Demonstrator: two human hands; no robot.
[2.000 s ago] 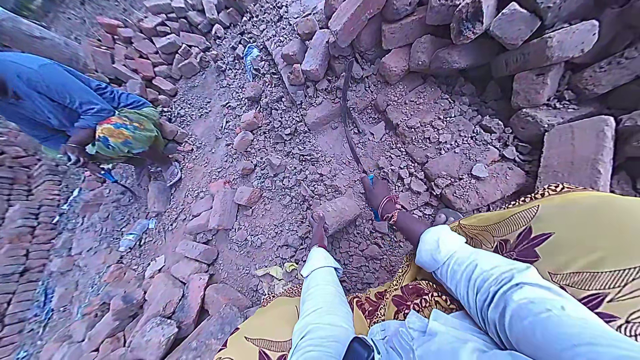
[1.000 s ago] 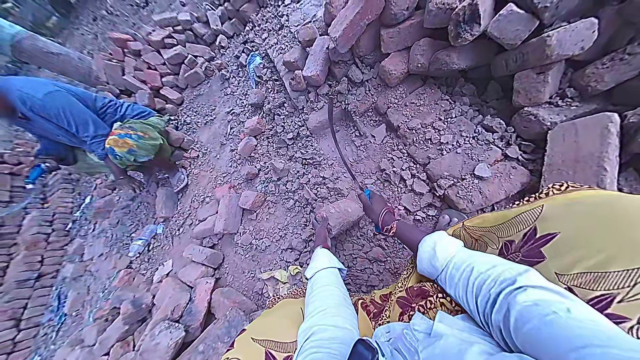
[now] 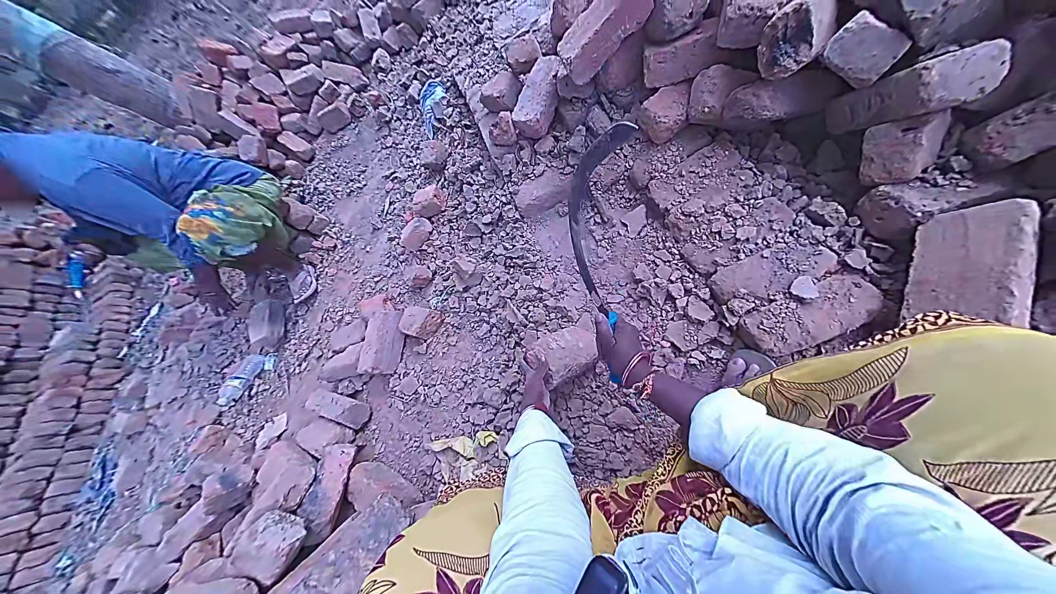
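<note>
My right hand (image 3: 620,348) is closed around the blue handle of a curved sickle (image 3: 579,216). The dark blade arcs up and away over the rubble, its tip near the stacked bricks. My left hand (image 3: 536,378) touches the left end of a brick (image 3: 566,355) that lies on the broken ground; its fingers are partly hidden. The brick sits between my two hands, just left of the sickle's handle. Crumbled brick and soil (image 3: 495,289) surround it.
A stack of bricks (image 3: 973,264) rises at the right. At the left a person in blue (image 3: 115,177) bends down, a hand near a brick (image 3: 266,323). A plastic bottle (image 3: 241,379) lies nearby. Loose bricks (image 3: 280,474) spread at the lower left, rows of bricks (image 3: 49,396) at the far left.
The sickle in my right hand has changed its angle, its blade showing broader now. My left hand has stayed by the brick. The person at the left has bent differently, an arm moving toward the brick there.
</note>
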